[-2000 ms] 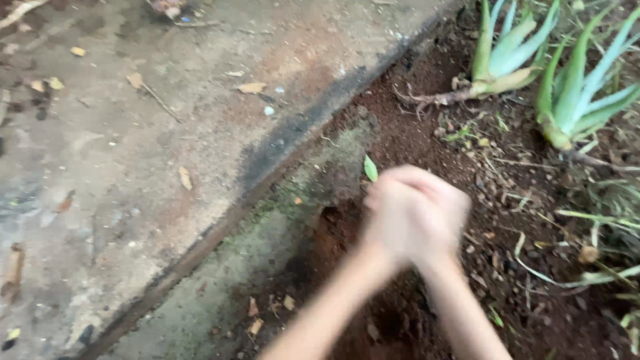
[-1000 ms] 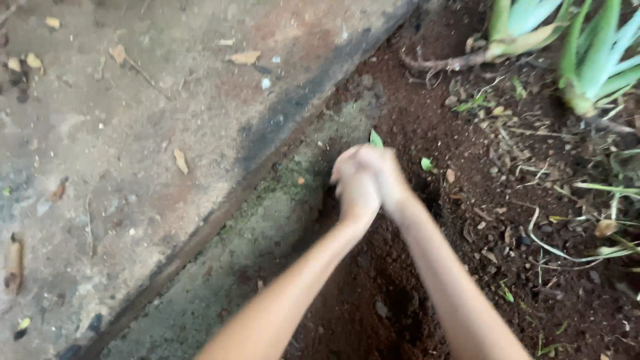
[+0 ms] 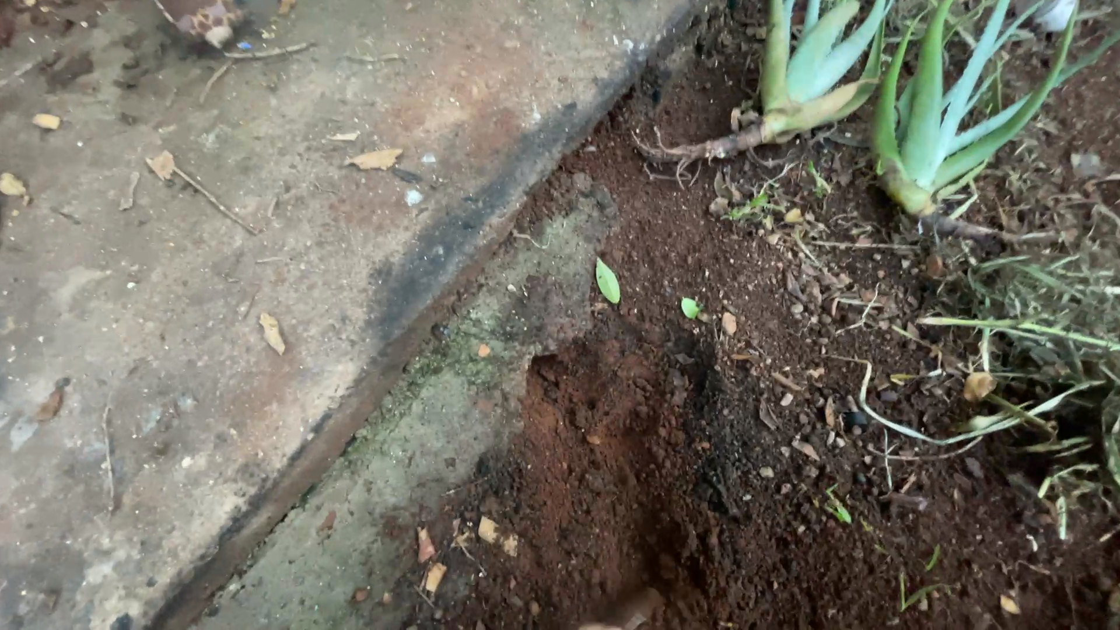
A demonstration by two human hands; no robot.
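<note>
A blurred, skin-toned shape (image 3: 626, 608) shows at the bottom edge, at the near end of a dug hollow (image 3: 612, 437) in red-brown soil. It may be part of a hand; which hand, and whether it holds anything, cannot be seen. The rest of both hands is out of view. An uprooted aloe plant (image 3: 818, 66) lies on the soil at the upper right with its roots bare. To its right a second aloe plant (image 3: 941, 131) also lies with its stem and root exposed. Beyond the hollow's far end are a green leaf (image 3: 607, 281) and a smaller green leaf (image 3: 690, 308).
A concrete slab (image 3: 219, 289) fills the left, its edge running diagonally. Below that edge a mossy concrete strip (image 3: 420, 437) borders the hollow. Dry grass (image 3: 1041, 350) and plant debris lie at the right. Twigs and dry leaves (image 3: 376, 159) are scattered on the slab.
Both hands, earlier held together over the soil beside the concrete edge, have left that spot. The hollow they partly covered now shows.
</note>
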